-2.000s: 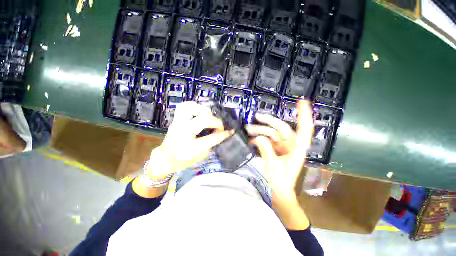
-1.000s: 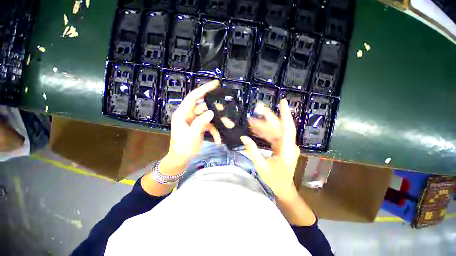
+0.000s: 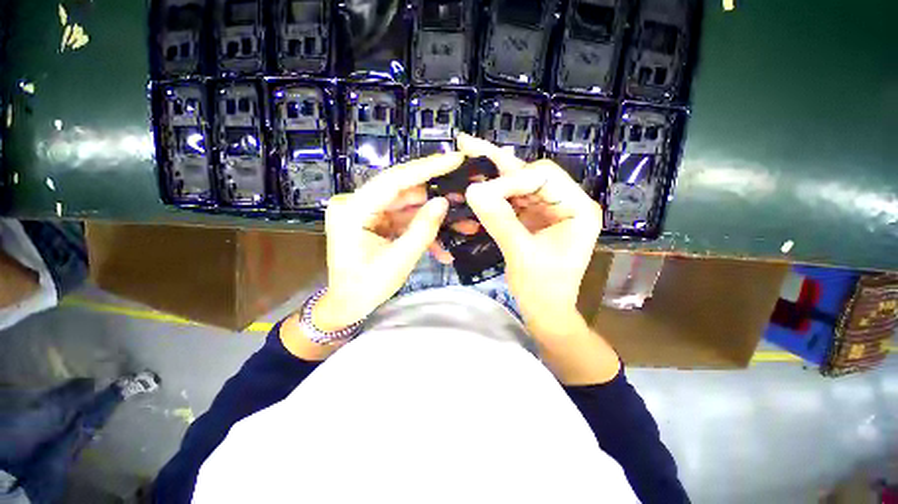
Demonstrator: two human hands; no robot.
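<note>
A black phone housing (image 3: 478, 258) with window openings is held in front of my body, over the bench's near edge. My left hand (image 3: 379, 231) grips its left side. My right hand (image 3: 540, 224) is on its upper right part, thumb and fingertips together against it; whether a small part is pinched there cannot be told. Both hands hide much of the housing. A shiny black blister tray (image 3: 335, 79) lies beyond, with grey-black housings in its pockets. One pocket (image 3: 366, 34) in the farther row is empty.
The green bench (image 3: 788, 128) has pale scraps (image 3: 74, 37) on it. Open cardboard boxes (image 3: 162, 271) stand beneath its edge, with a blue bin (image 3: 802, 320) at right. A person's leg and shoe (image 3: 138, 384) show at lower left, and part of an arm (image 3: 15, 266) at left.
My right hand has come in from the right, from fingers spread apart to closed on the housing. The housing has turned and is more hidden. The view has shifted, with the tray higher in the picture.
</note>
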